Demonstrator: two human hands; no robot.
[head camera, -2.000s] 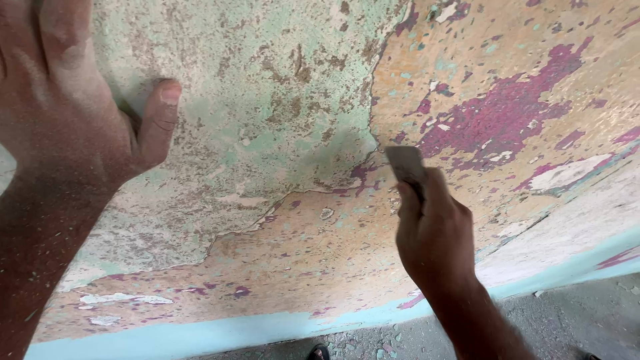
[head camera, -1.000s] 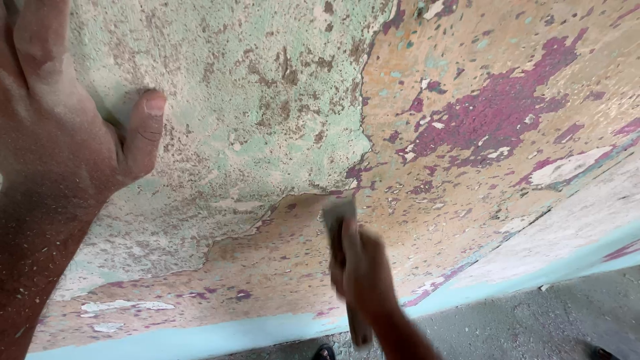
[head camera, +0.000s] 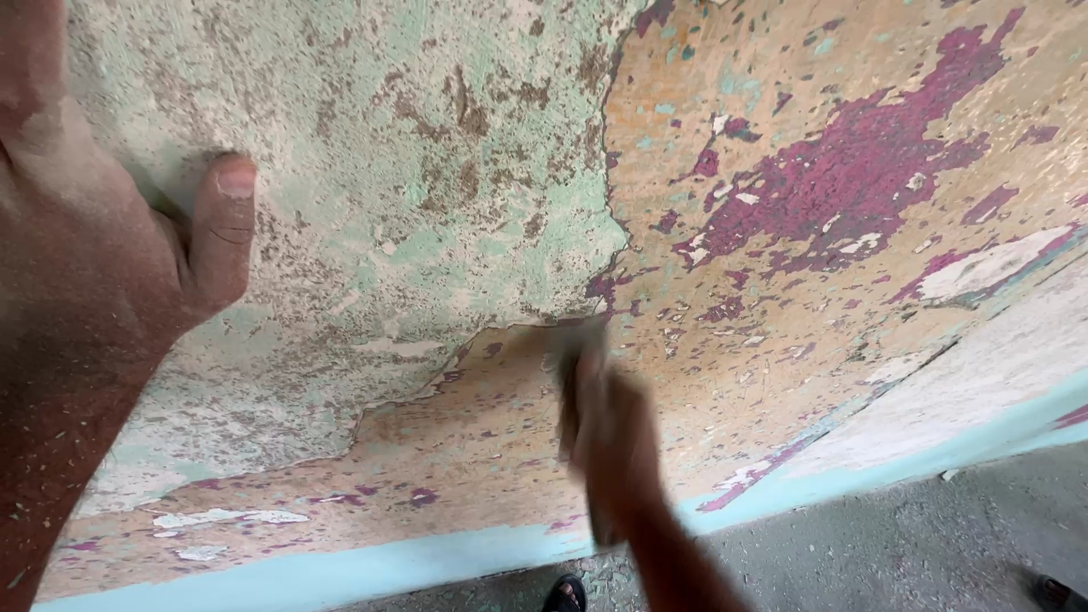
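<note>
My right hand (head camera: 616, 433), blurred by motion, grips a scraper (head camera: 582, 340) with a flat blade; its handle end shows below my fist. The blade is at the ragged lower edge of the pale green paint layer (head camera: 425, 221) on a wall. Below and right of that edge lies a bared tan surface (head camera: 476, 433) with purple patches (head camera: 841, 178). At the left, my left hand (head camera: 93, 229) rests against the green paint with its thumb apart; its fingertips are out of view.
A light blue band (head camera: 340, 574) runs along the wall's foot. The grey floor (head camera: 901, 535) bears scattered flakes. A sandalled foot (head camera: 565, 593) shows at the bottom, and dark footwear (head camera: 1058, 592) at the lower right. A long crack (head camera: 901, 378) crosses the lower right wall.
My right hand with the scraper has moved down and left from beside the green layer's right edge to its lower edge. My left hand stays against the wall.
</note>
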